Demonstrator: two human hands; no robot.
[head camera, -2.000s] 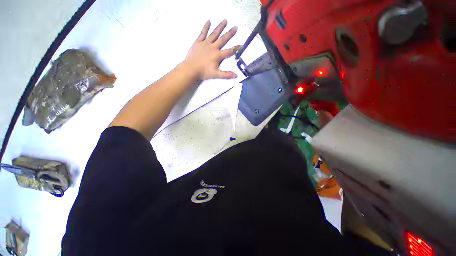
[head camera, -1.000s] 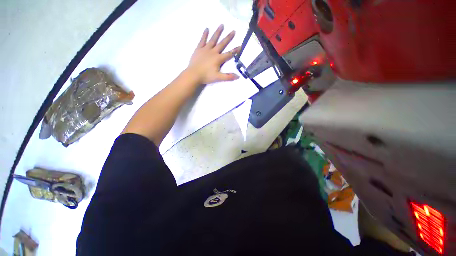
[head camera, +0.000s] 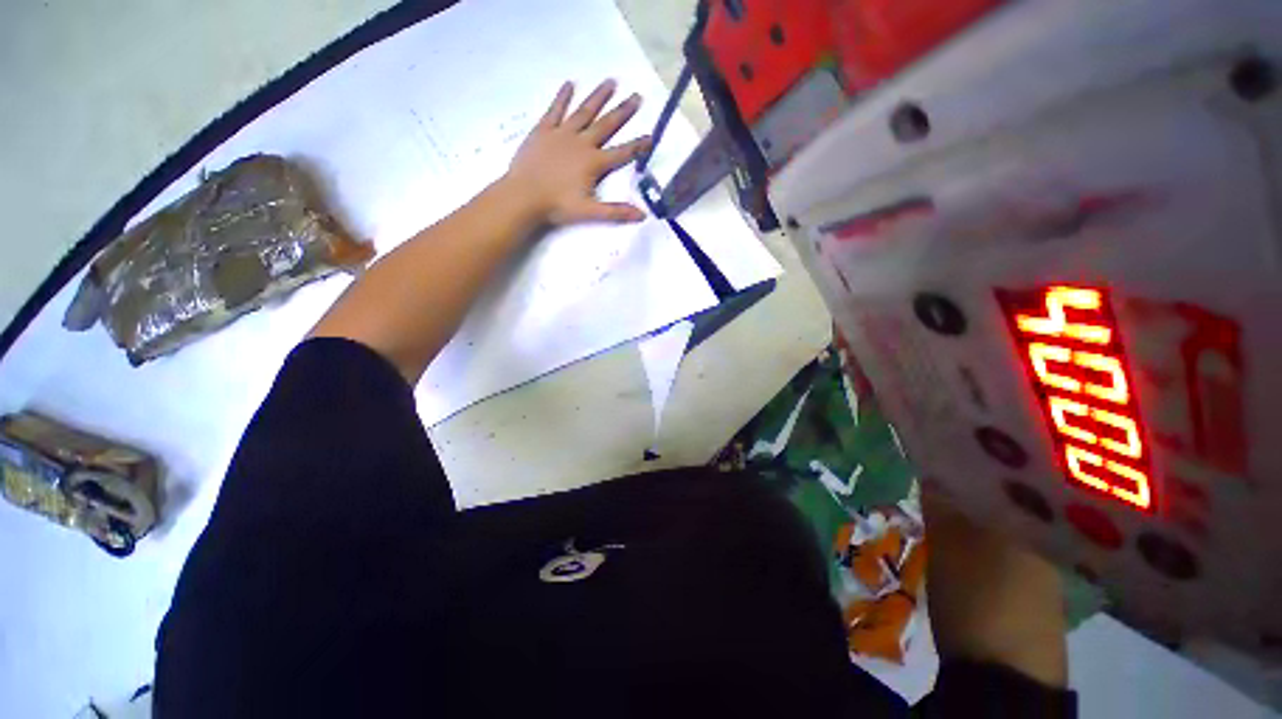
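Observation:
My left hand (head camera: 574, 166) lies flat with fingers spread on the white paper marker (head camera: 471, 134), just left of the knife standard and presser foot (head camera: 689, 180). A dark narrow cut (head camera: 699, 257) runs from the presser foot to the paper's near edge. Only a corner of the grey base plate (head camera: 734, 312) shows; the rest is under the lay. The red motor housing (head camera: 830, 49) and the pale speed control box (head camera: 928, 365), lit with red digits, fill the right side. My right forearm shows below the box; the right hand is hidden behind it.
A large wrapped weight (head camera: 218, 260) and a smaller one (head camera: 63, 464) with scissors (head camera: 113, 506) on it rest on the paper at left. The cream table edge (head camera: 562, 436) shows in front of my body. Scraps (head camera: 879, 569) lie on the green floor (head camera: 844, 485).
The machine has turned and moved further into the paper, so its digits now face me. The base plate has slid mostly under the lay and a dark cut shows. My left hand stays spread.

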